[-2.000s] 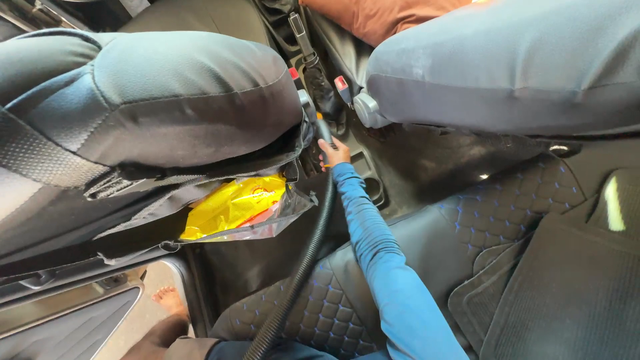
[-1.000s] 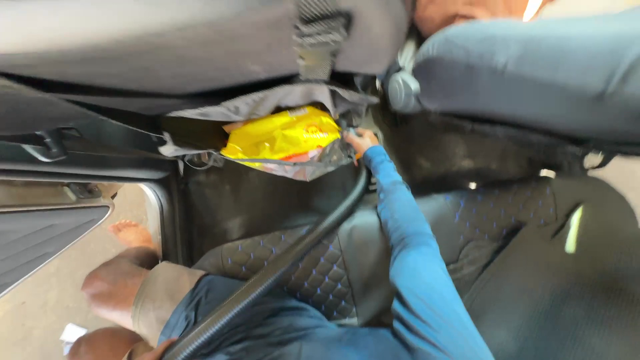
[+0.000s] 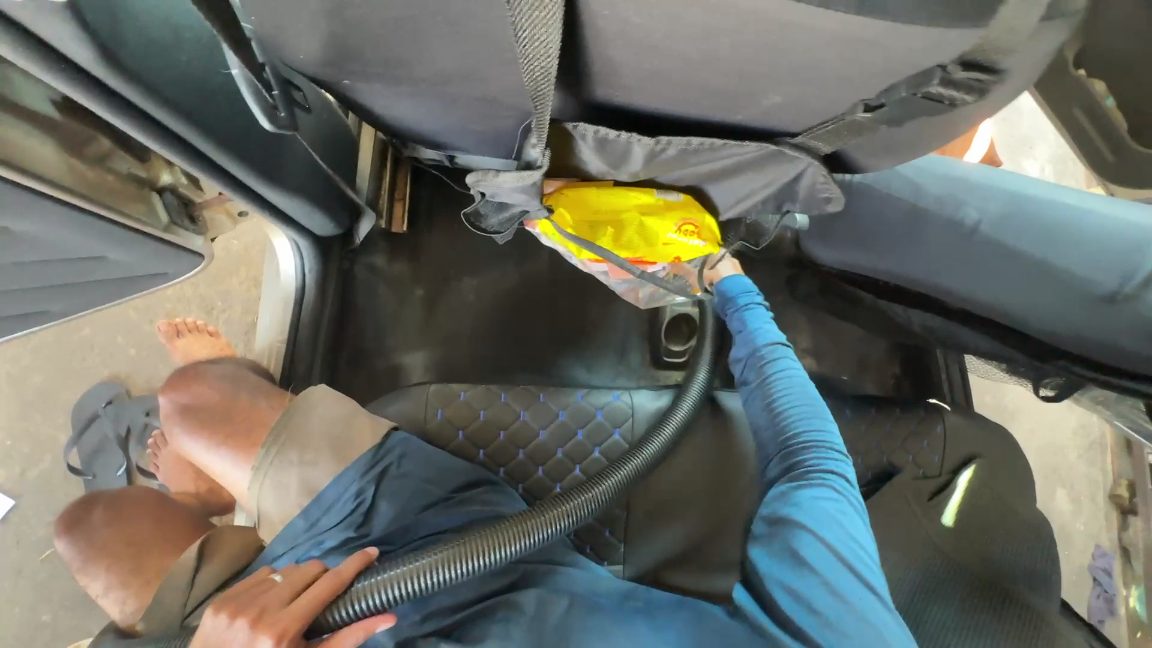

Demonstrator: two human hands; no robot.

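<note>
A black corrugated vacuum hose [image 3: 558,517] curves across my lap and up past the rear seat. At the lower left, my left hand [image 3: 292,598] is wrapped around it, with a ring on one finger. My right hand [image 3: 720,270] reaches to the hose's far end, beside the front seat's open back pocket [image 3: 684,157]. The pocket and the hose partly hide its fingers. A yellow plastic packet [image 3: 630,220] with printing sits in the pocket, close to the left of my right hand.
A quilted rear seat [image 3: 531,432] with blue stitching lies below the dark floor [image 3: 468,297]. A cup holder [image 3: 678,333] stands near the hose. The open door [image 3: 81,252] is at the left, with flip-flops [image 3: 108,432] on the ground. Straps [image 3: 537,81] hang on the front seat's back.
My left hand, out of view two seconds ago, now shows on the hose. My right hand has moved from between the front seats to beside the pocket. The view has shifted strongly.
</note>
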